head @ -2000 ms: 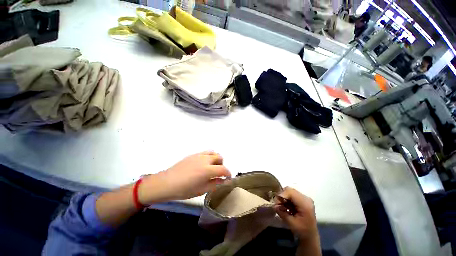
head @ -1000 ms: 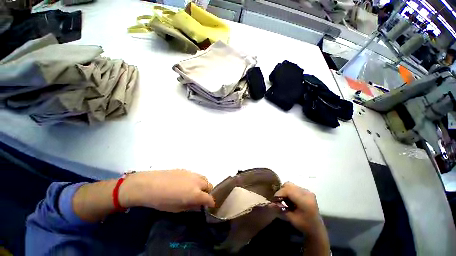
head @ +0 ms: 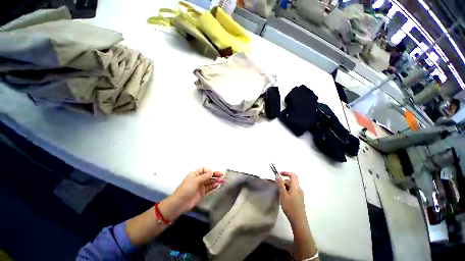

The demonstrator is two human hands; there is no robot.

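Observation:
A beige fabric bag piece (head: 243,214) hangs at the table's front edge, its seamed side facing me and partly blurred. My right hand (head: 289,196) holds the piece's upper right corner, with the thin dark blades of thread snips (head: 274,169) pointing up past the fingers. My left hand (head: 199,187), with a red bracelet at the wrist, is at the piece's upper left, fingers bent with the tips close together. Whether it grips the fabric or a thread cannot be told.
A rumpled beige pile (head: 109,76) lies at left on the white table (head: 168,132). A neat beige stack (head: 235,84) and black fabric bundles (head: 326,125) lie beyond the hands. Yellow pieces (head: 224,30) lie at the far side. A sewing machine (head: 408,140) stands at right.
The piece has turned from its open mouth facing up to its side showing. My left hand has left the rim grip seen earlier, and the snips' blades now show above my right hand.

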